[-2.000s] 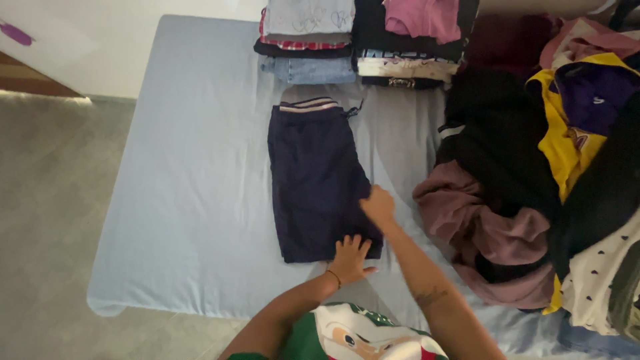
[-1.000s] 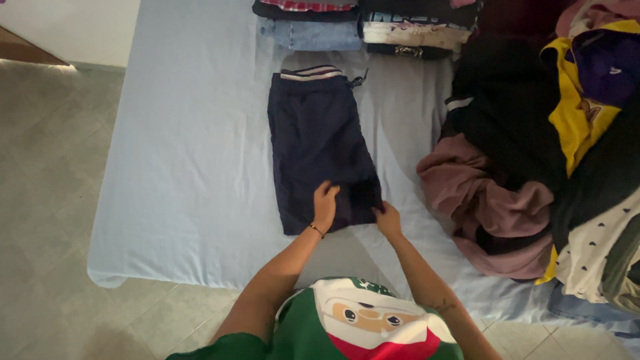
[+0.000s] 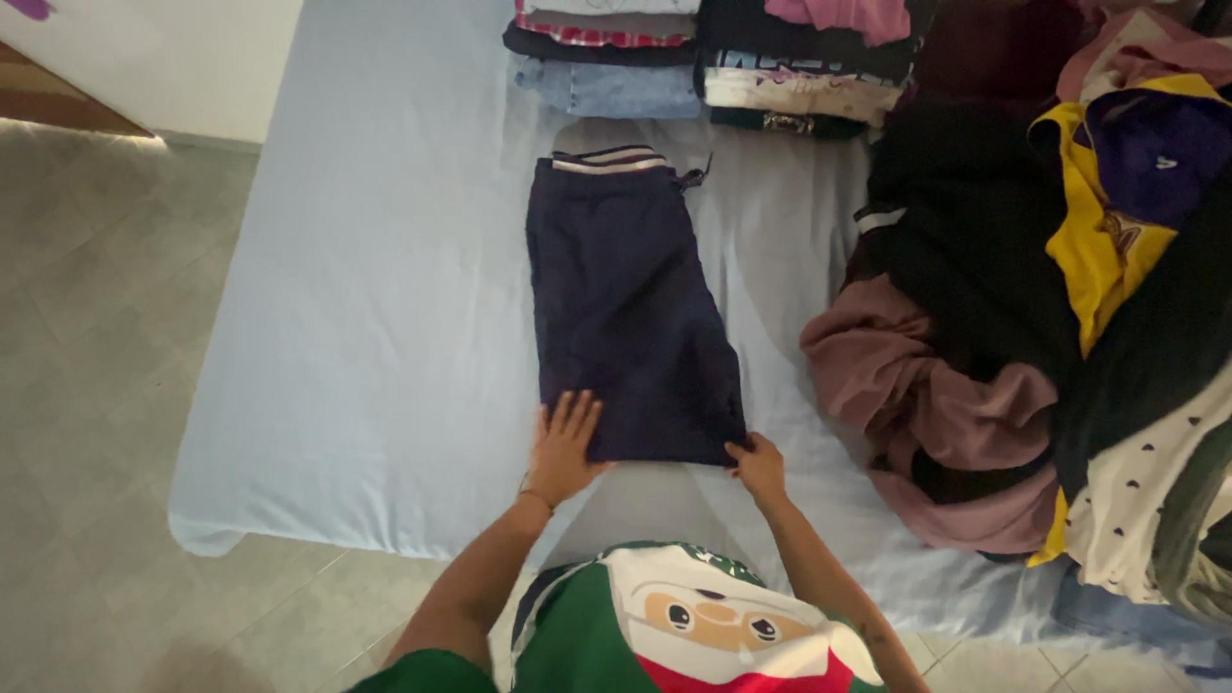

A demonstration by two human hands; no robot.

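Navy shorts [image 3: 630, 289], folded in half lengthwise, lie flat on the light blue bedsheet [image 3: 385, 318], their striped waistband toward the far side and a drawstring poking out at the right. My left hand [image 3: 568, 448] rests flat with fingers spread on the lower left corner of the shorts. At the lower right corner, my right hand [image 3: 760, 467] pinches the hem between thumb and fingers.
Beyond the waistband stand two stacks of folded clothes, one with folded jeans [image 3: 606, 89] low in it, the other with dark and white garments [image 3: 804, 94]. A loose heap of clothes [image 3: 962, 385] covers the right side. Tiled floor [image 3: 87, 385] borders the bed.
My left hand has moved left to the lower left corner of the shorts, its fingers now spread flat. My right hand stays at the lower right corner, where it was one second ago.
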